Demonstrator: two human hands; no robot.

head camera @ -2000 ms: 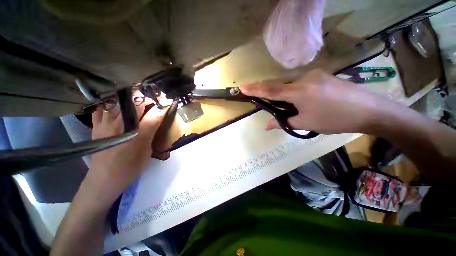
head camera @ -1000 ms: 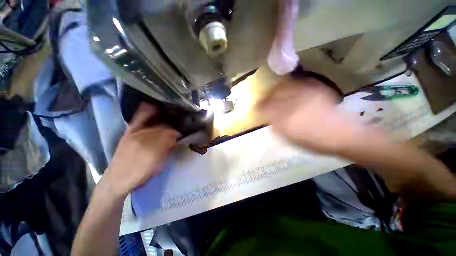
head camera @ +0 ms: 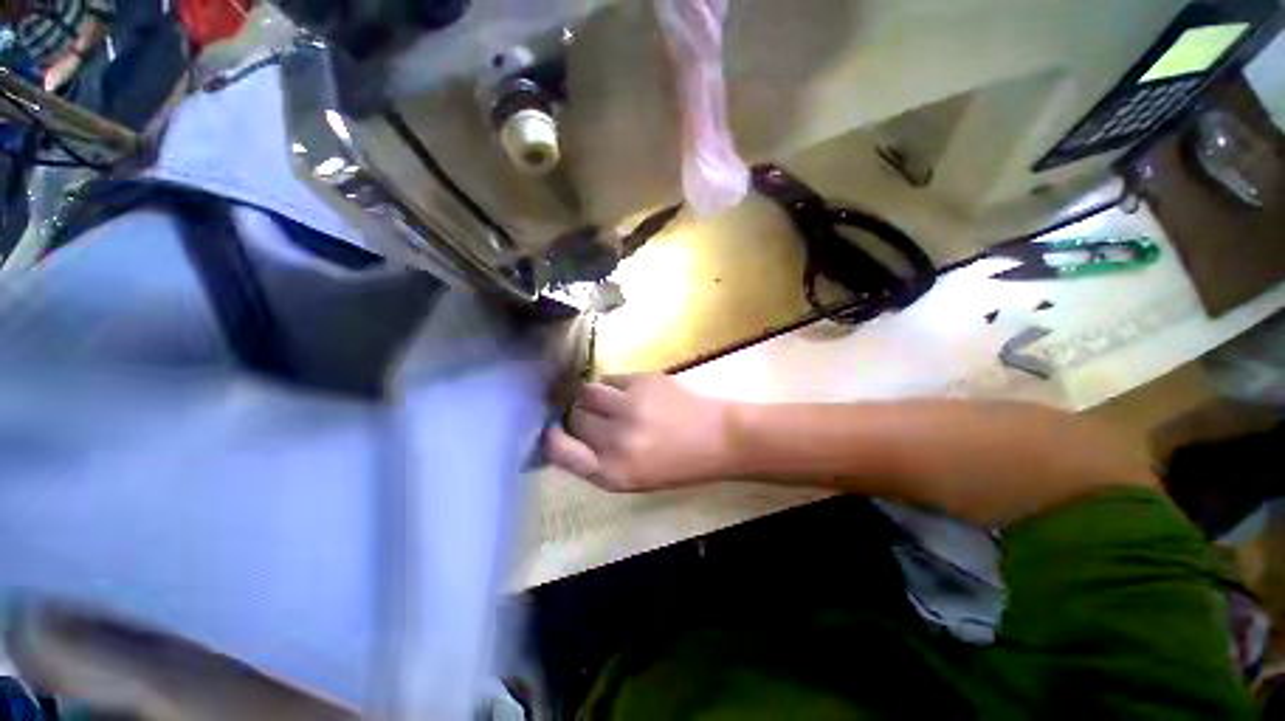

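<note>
A large grey-blue fabric panel (head camera: pixel 212 493) with dark brown-black parts (head camera: pixel 331 317) fills the left side, blurred and raised. My right hand (head camera: pixel 634 434) is closed on the fabric's right edge, just below the lit needle area (head camera: pixel 599 299). A blurred skin-toned shape (head camera: pixel 169 662) at the bottom left looks like my left arm or hand; its fingers cannot be made out. Black-handled scissors (head camera: pixel 867 268) lie on the machine bed, right of the needle, touched by no hand.
The machine head (head camera: pixel 832 85) spans the top, with a pink-white hank (head camera: pixel 712 155) hanging from it. Green thread snips (head camera: pixel 1092 256), an angled grey piece (head camera: pixel 1029 352) and small dark scraps lie on the white table (head camera: pixel 902 369). A control panel (head camera: pixel 1149 85) is upper right. Another person's hand (head camera: pixel 59 71) shows upper left.
The scissors have left my right hand and lie on the bed. My right hand has moved left to the fabric edge. The grey-blue fabric has risen across the left side, and my left hand has moved down.
</note>
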